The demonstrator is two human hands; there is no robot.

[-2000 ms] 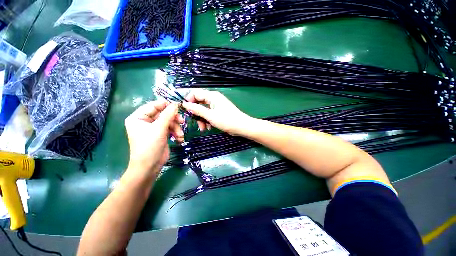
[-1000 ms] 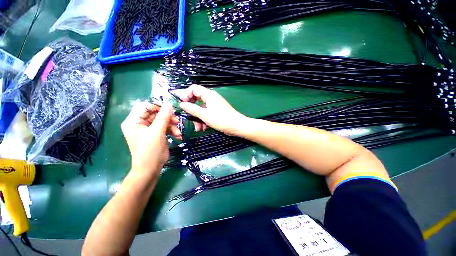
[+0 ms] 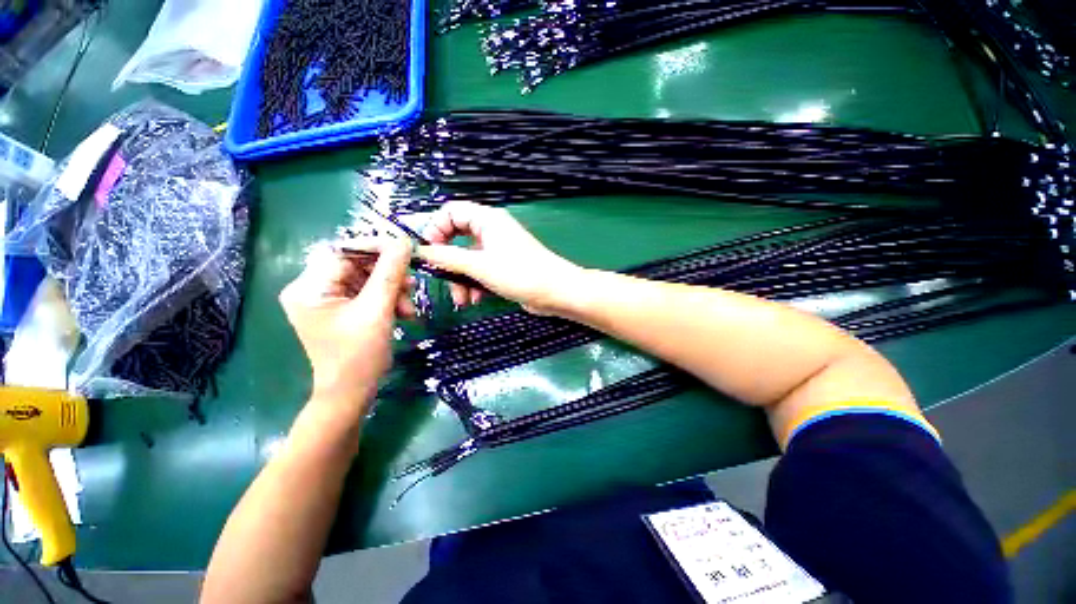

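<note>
My left hand (image 3: 348,295) and my right hand (image 3: 496,260) meet at the fingertips, left of the table's middle. Between them is a cable end (image 3: 395,222) with thin dark and pale wires; its details are small and blurred. Both hands pinch it. I cannot tell whether a short black sleeve is on it. A long bundle of black cables (image 3: 708,159) lies behind my hands, with pale specks at its ends. More black cables (image 3: 519,340) lie beneath and beside my right forearm. A smaller group of cables (image 3: 555,420) lies nearest me, its ends crossing.
A blue bin (image 3: 325,142) of black sleeves stands at the back left. A clear plastic bag (image 3: 148,254) of black pieces lies at left, with a yellow heat gun (image 3: 41,454) below it. Another cable bundle (image 3: 708,18) lies at the far edge. A white bag (image 3: 195,41) is at upper left.
My hands stay together with small finger shifts. The wires between the fingertips have changed angle, with a dark piece now pointing up-left. The whole view has shifted slightly.
</note>
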